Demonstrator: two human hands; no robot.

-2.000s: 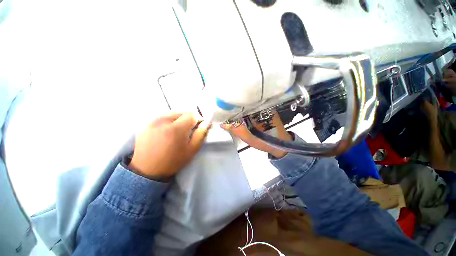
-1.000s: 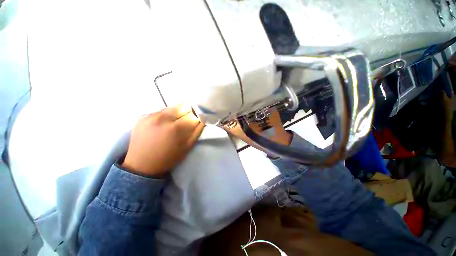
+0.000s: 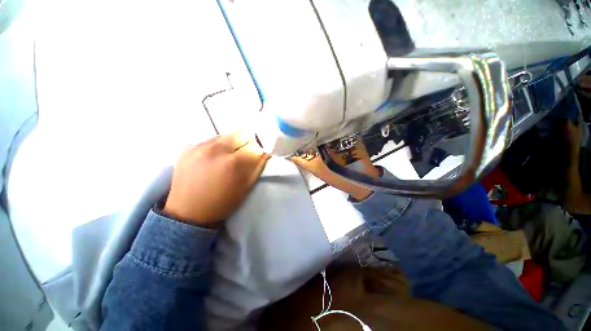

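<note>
The pale grey-blue garment piece (image 3: 278, 213) lies on the white table and hangs over the lap, its upper edge at the machine head (image 3: 304, 71). My left hand (image 3: 217, 178) is bent over that edge left of the needle area, thumb and fingers closed on the cloth. My right hand (image 3: 343, 171) reaches in from the right, its fingertips at the cloth edge under the head. The shiny metal guard (image 3: 489, 116) and the head partly hide it, so its grip is unclear. The needle tip is not clearly visible.
Dark pieces (image 3: 428, 145) lie under the machine arm. A white earphone cord (image 3: 327, 294) hangs over the brown apron (image 3: 363, 297). A blue bin (image 3: 472, 205), a red item (image 3: 533, 281) and another person's arm (image 3: 573, 155) are at the right.
The camera view has shifted slightly, so the machine head and guard sit differently in the picture. Both hands stay at the cloth edge, with little visible movement of the cloth.
</note>
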